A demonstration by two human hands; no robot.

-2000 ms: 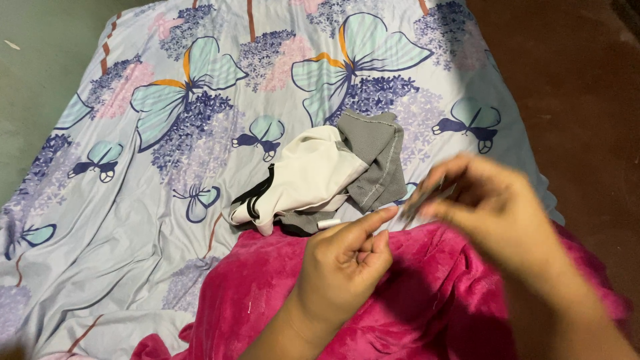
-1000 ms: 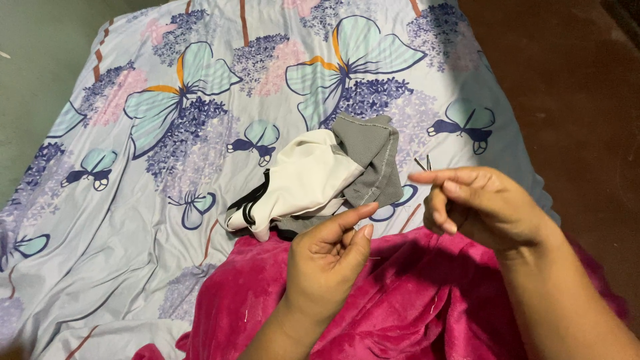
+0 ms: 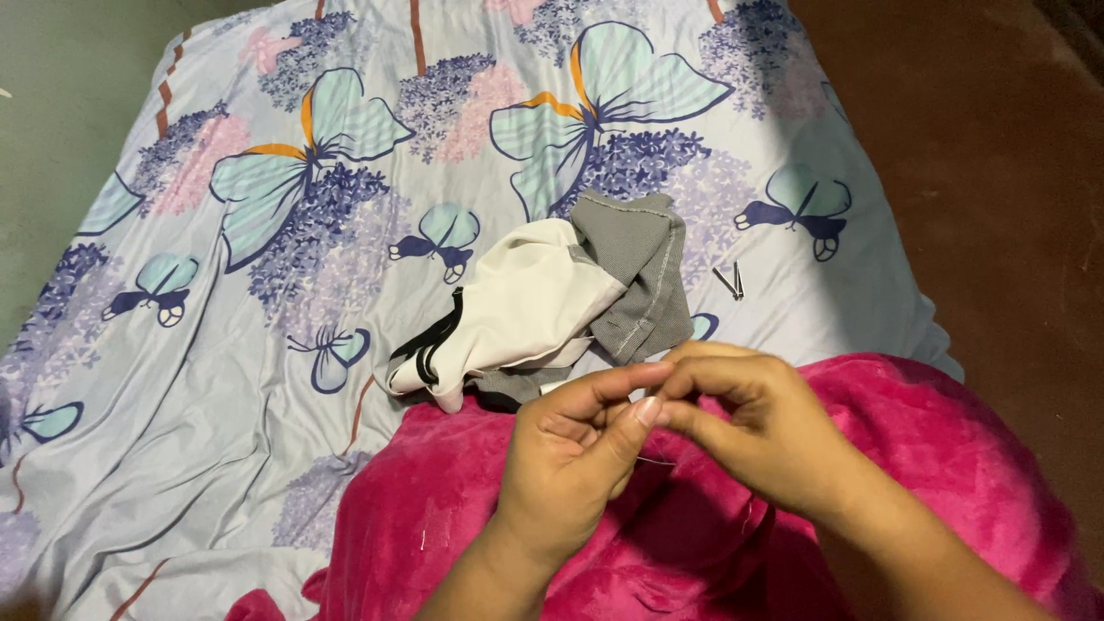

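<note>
My left hand [image 3: 573,457] and my right hand [image 3: 750,423] meet at the fingertips above a pink plush blanket [image 3: 414,500]. Thumb and forefinger of each are pinched together, and a thin pale thread [image 3: 655,461] trails below the left fingertips. Whether a needle is between the fingers cannot be seen. Just beyond the hands lies a crumpled white and grey garment [image 3: 526,293] with black trim. A small metal nail clipper [image 3: 730,281] rests on the bedsheet to the right of the garment.
A light blue bedsheet [image 3: 216,379] with butterflies and flowers covers the bed under everything. Brown floor [image 3: 966,172] shows beyond its right edge, and a greenish surface [image 3: 78,78] at the upper left. Short thread bits lie on the pink blanket.
The small metal tool, in my right hand two seconds ago, now lies on the sheet. My hands, apart one second ago, have come together at the fingertips.
</note>
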